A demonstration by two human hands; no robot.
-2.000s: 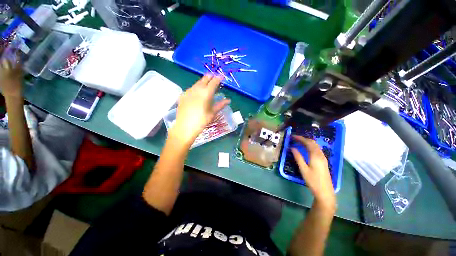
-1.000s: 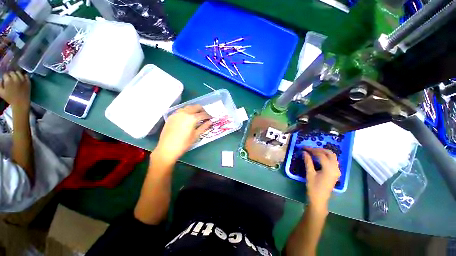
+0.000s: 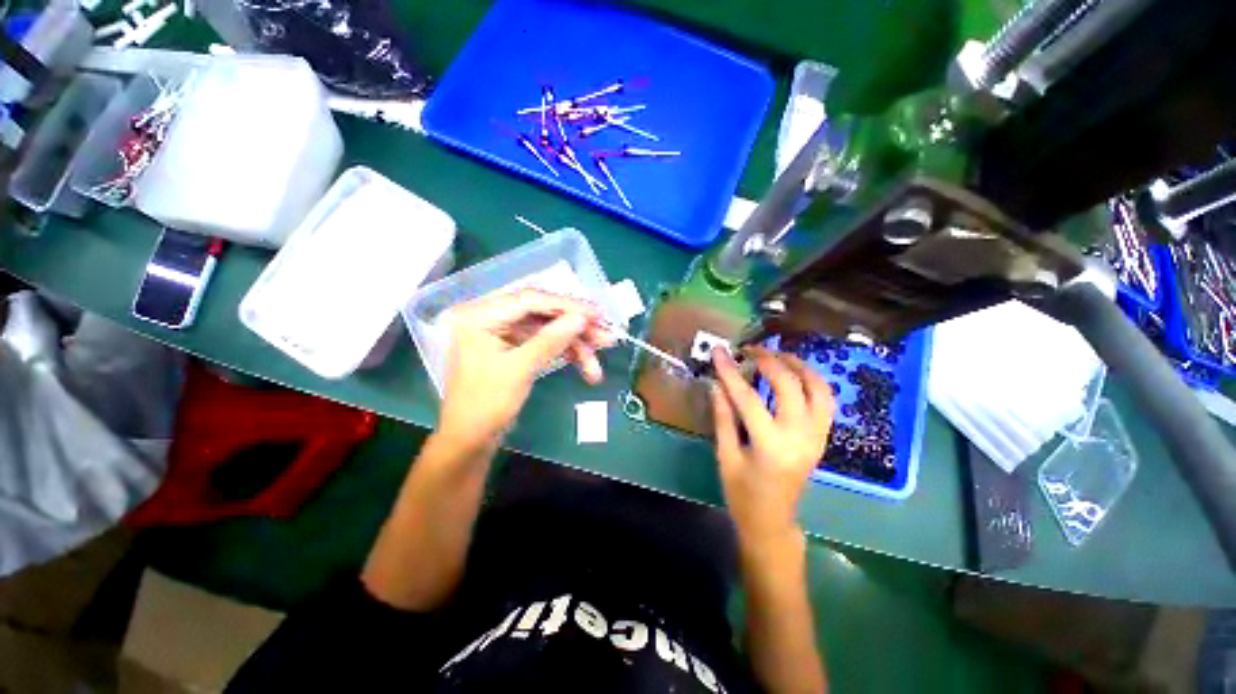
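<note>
My left hand (image 3: 508,355) holds a thin pale stick part (image 3: 653,351) by its left end, and the stick points right toward the fixture. My right hand (image 3: 773,427) is at the silver fixture (image 3: 708,347), fingertips at its front side; whether it holds a black ring cannot be told. The fixture sits on the brownish press base plate (image 3: 672,401). The clear plastic box (image 3: 431,301) is partly behind my left hand. The small blue tray (image 3: 911,431) of black rings (image 3: 868,393) is partly behind my right hand.
The press head (image 3: 908,264) and grey lever (image 3: 1177,393) overhang the right side. A large blue tray (image 3: 475,95) holds scattered sticks. White tubs (image 3: 355,271) and a phone (image 3: 176,278) lie left. White sheets (image 3: 1010,380) lie right.
My left hand has come out of the clear box with a stick and moved toward the fixture. My right hand has moved left from the small blue tray to the fixture. The other person's arm has left view.
</note>
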